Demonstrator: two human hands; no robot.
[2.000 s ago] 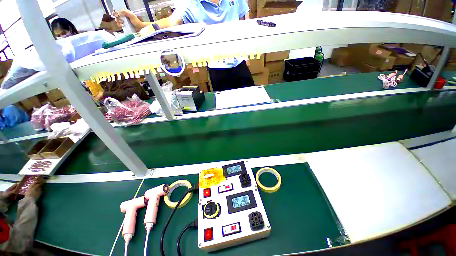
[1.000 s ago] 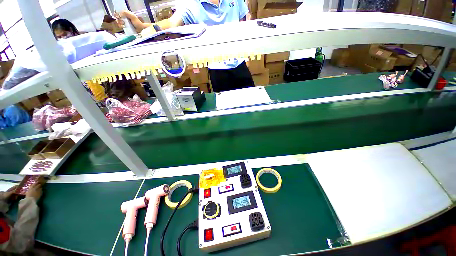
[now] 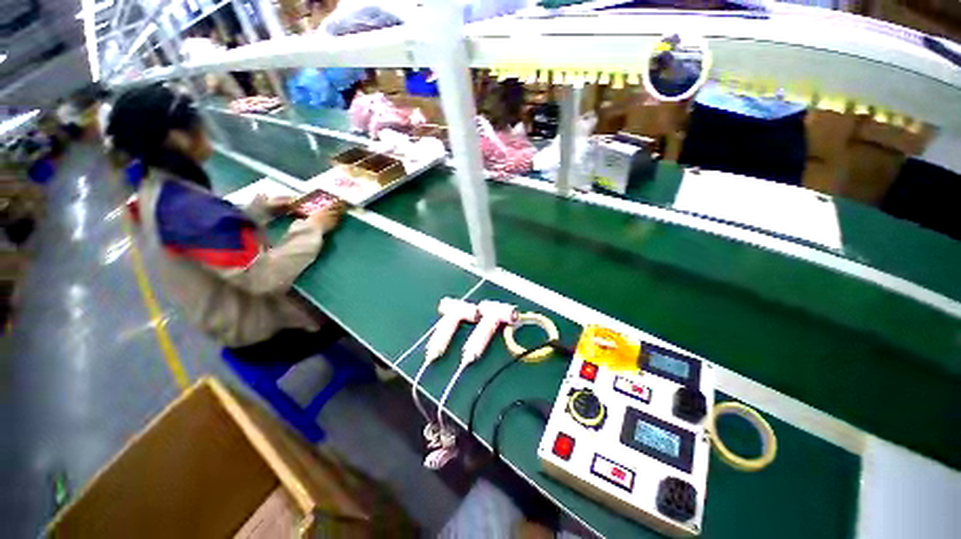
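Note:
Neither of my hands is in view. Two pale pink hair dryers (image 3: 482,331) lie side by side on the green bench, left of the tester. Their thin cords run over the bench's front edge, and a bundle with plugs (image 3: 439,446) hangs below it. The white power tester (image 3: 622,437) has two lit displays, red switches, a black knob and black sockets. An orange-yellow item (image 3: 609,347) lies on its top left corner. Black test leads (image 3: 493,381) loop from its left side. Cream tape rolls lie at its left (image 3: 531,337) and right (image 3: 742,436).
A large open cardboard carton (image 3: 169,463) stands on the floor at lower left. A seated worker (image 3: 216,237) holds a small tray of parts (image 3: 316,203) further up the bench. A white upright post (image 3: 469,158) and a round mirror (image 3: 677,67) stand out beyond.
The camera view has turned left, so the tester and hair dryers appear further right. The neighbouring worker, the floor, the carton and the hanging cord bundle have come into view.

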